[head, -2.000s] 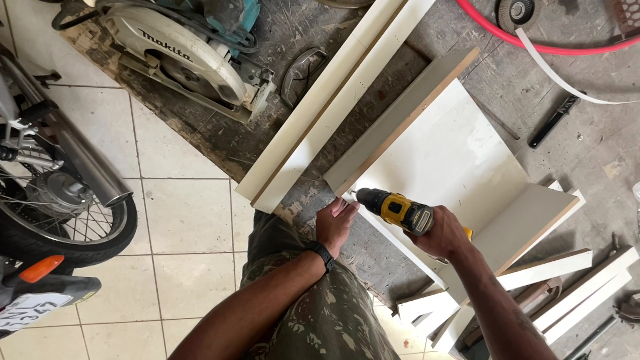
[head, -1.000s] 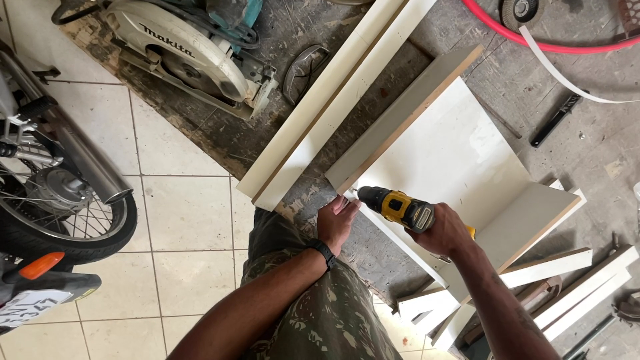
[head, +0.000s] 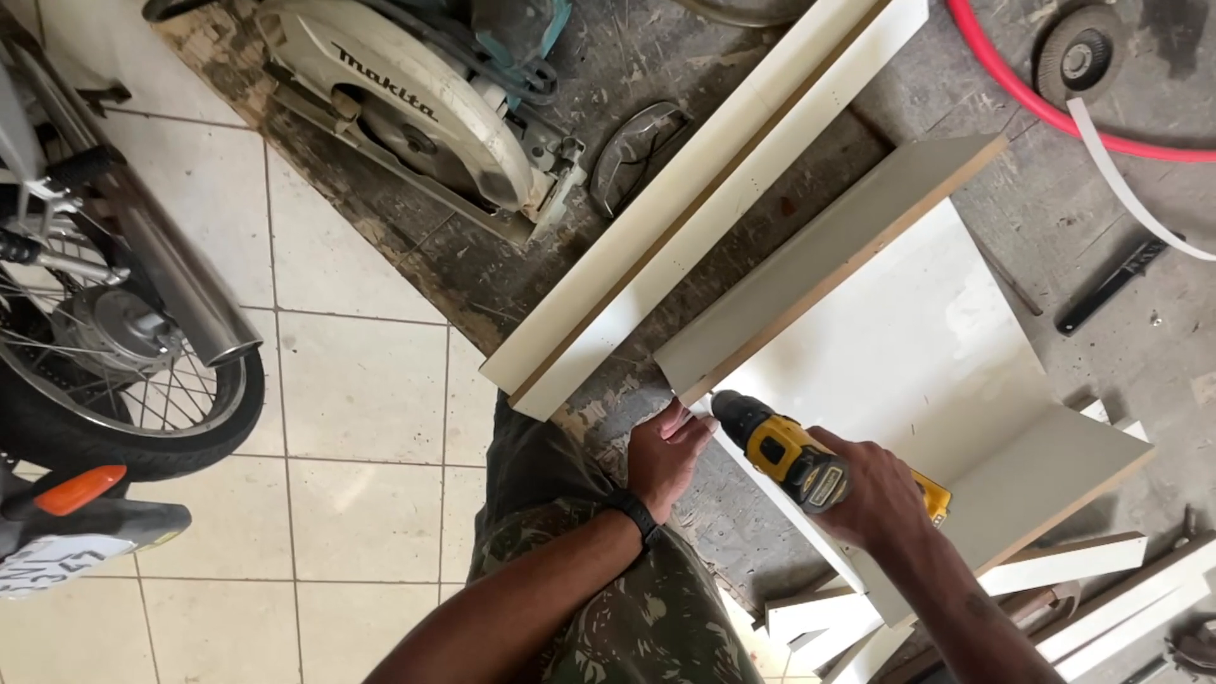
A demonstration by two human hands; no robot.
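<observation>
My right hand [head: 869, 489] grips a yellow and black cordless drill [head: 784, 451], its chuck directed at the near left corner of a white board assembly [head: 893, 332]. Raised side boards with bare brown edges stand along two sides of that assembly. At the same corner my left hand [head: 665, 456] has its fingertips together by the end of the side board [head: 836, 256], near the drill's tip. Whether a small thing is pinched between them cannot be told. The drill's very tip is hard to make out.
Two long white boards [head: 703, 199] lie left of the assembly. Beyond them rest a Makita circular saw [head: 408, 123] and safety glasses [head: 641, 157]. A black-handled knife [head: 1116, 285], a red hose [head: 1007, 90] and a grinding disc [head: 1078, 59] lie right. A motorcycle wheel [head: 142, 380] stands left; white offcuts [head: 1064, 565] lie lower right.
</observation>
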